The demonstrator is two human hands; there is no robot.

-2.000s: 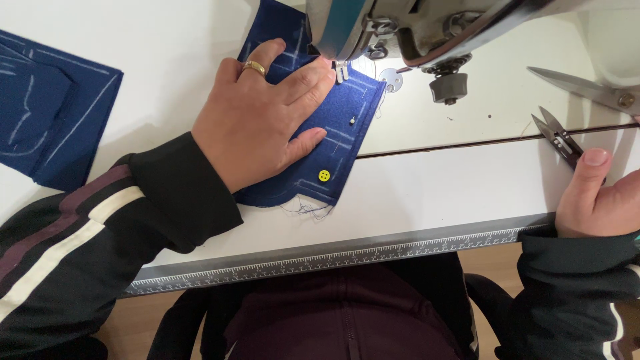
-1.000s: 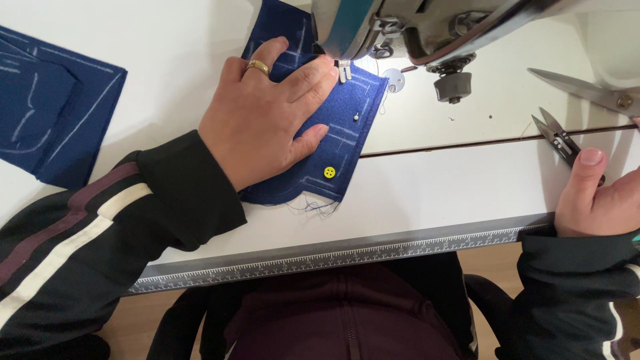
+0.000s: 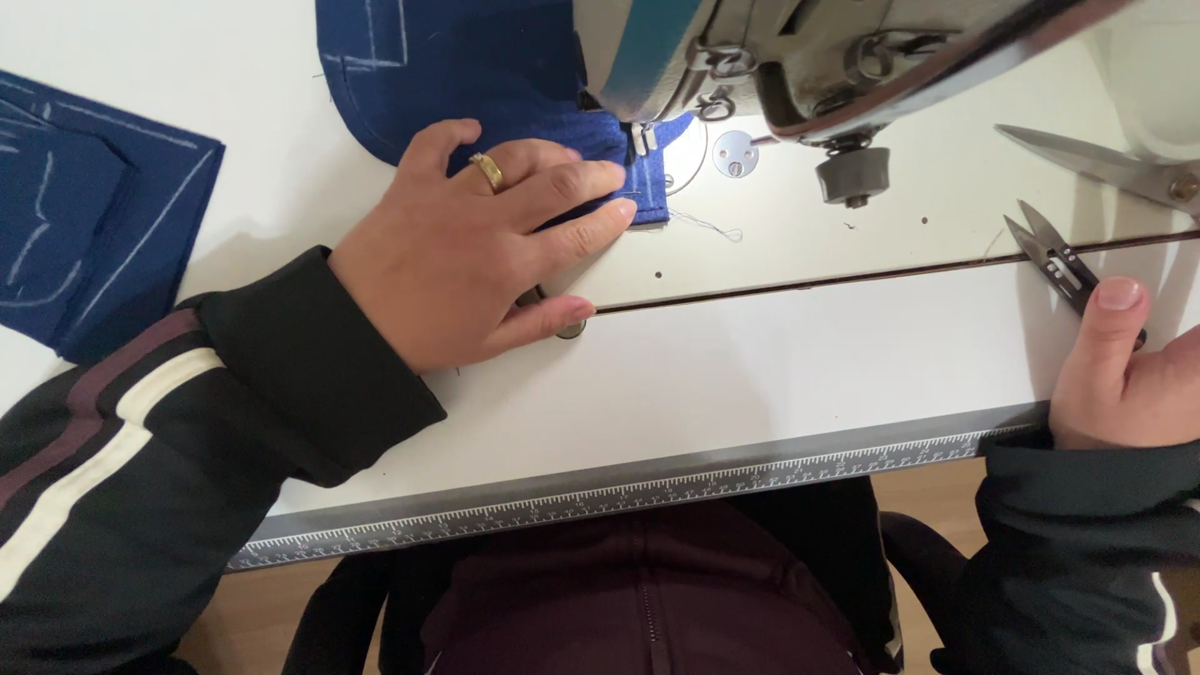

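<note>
A blue fabric piece (image 3: pixel 422 80) with chalk lines lies under the presser foot (image 3: pixel 644 139) of a sewing machine (image 3: pixel 750 66). My left hand (image 3: pixel 497 244), with a gold-coloured ring, rests on the fabric, fingertips close to the foot and thumb on the table. Loose thread (image 3: pixel 712 225) trails from the fabric's corner. At the right edge, my right hand (image 3: pixel 1125 375) is partly out of view, its raised thumb beside black-handled thread snips (image 3: pixel 1059 262); whether it touches them I cannot tell. The fingers of that hand are mostly hidden.
More chalk-marked blue fabric pieces (image 3: pixel 155 216) lie at the left. Large metal scissors (image 3: pixel 1106 159) are at the upper right, beyond the snips. A ruler strip (image 3: pixel 619 497) runs along the table's front edge. The machine head overhangs the top middle.
The fabric under the foot has turned and shifted; its yellow button, visible before, is out of sight. My left hand is slightly lower, its fingers near the fabric's corner. My right hand stays beside the snips.
</note>
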